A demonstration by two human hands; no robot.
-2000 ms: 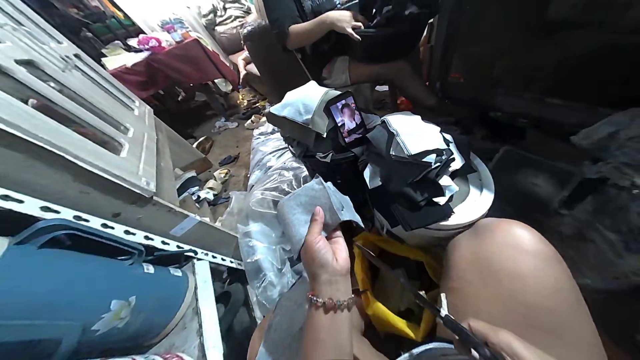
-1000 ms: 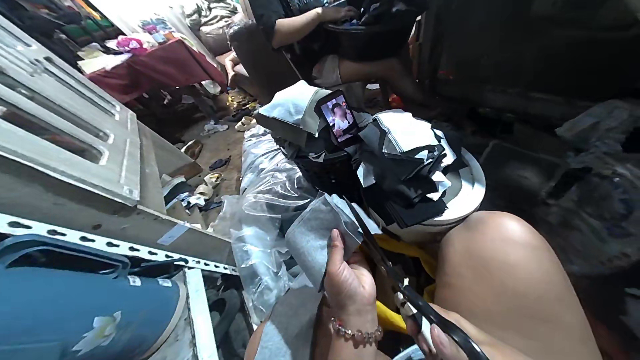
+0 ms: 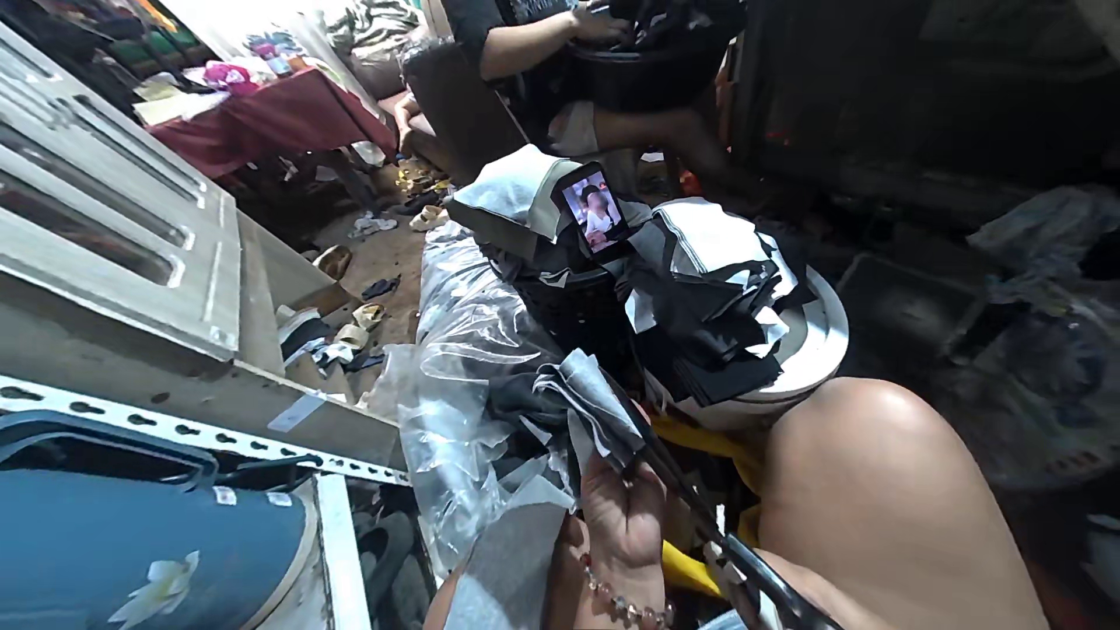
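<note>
My left hand [image 3: 626, 507], with a beaded bracelet at its wrist, grips folded grey and dark fabric pieces [image 3: 595, 402]. At the lower right, my right hand [image 3: 801, 586] is closed around the handles of large scissors [image 3: 744, 556], partly hidden by them. The dark blades run up and left beside the gripped fabric. Another grey fabric piece [image 3: 512, 569] lies over my lap. Beyond my hands, dark and white fabric pieces [image 3: 709, 297] are heaped on a white round tub [image 3: 818, 341]. A phone [image 3: 595, 210] with a lit screen leans by a pale fabric stack [image 3: 521, 188].
Clear plastic wrapping [image 3: 464, 350] stretches along my left. A yellow bag [image 3: 691, 569] lies below my hands. At left are a metal rack [image 3: 175, 429] and a blue container [image 3: 157, 534]. A seated person [image 3: 525, 52] is ahead, near a red-covered table [image 3: 262, 118].
The fabric in my left hand was spread flatter before and is now folded or bunched. The scissors have moved up beside it since the earliest frame.
</note>
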